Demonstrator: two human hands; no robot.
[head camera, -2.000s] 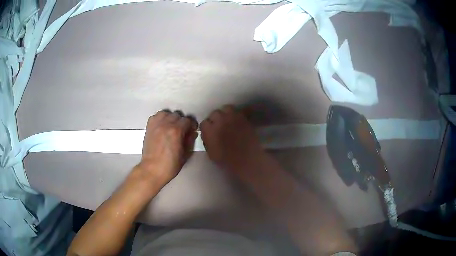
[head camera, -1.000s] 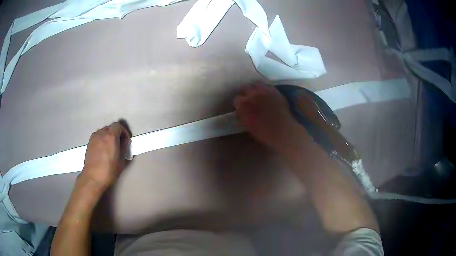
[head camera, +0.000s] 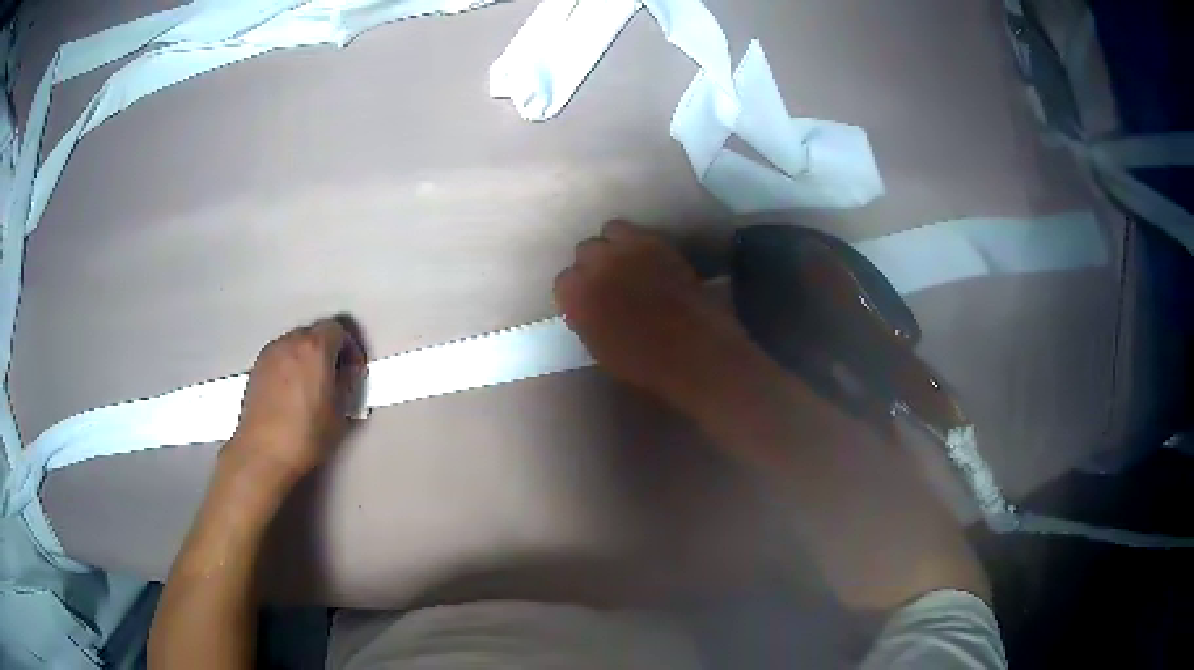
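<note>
A long white fabric strip (head camera: 475, 360) lies across the pinkish-beige ironing board (head camera: 432, 524), rising slightly to the right. My left hand (head camera: 299, 393) is bent over the strip at left, fingers curled and pinching it. My right hand (head camera: 635, 301) rests on the strip near the middle with curled fingers; its fingertips are dim, so its hold cannot be told. The iron (head camera: 832, 314), dark with an orange-brown handle, sits on the strip just right of my right hand, partly hidden by my forearm.
Loose white strips (head camera: 786, 157) lie folded at the far side, and more bands (head camera: 197, 39) run along the far left edge. White cloth (head camera: 53, 615) hangs at lower left. The iron's pale cord (head camera: 1113, 533) runs off to the right. Blue material shows at the upper right.
My hands have moved apart along the strip from close together, my left hand leftward. Over the last second my right hand has shifted slightly left, away from the iron. The view has turned.
</note>
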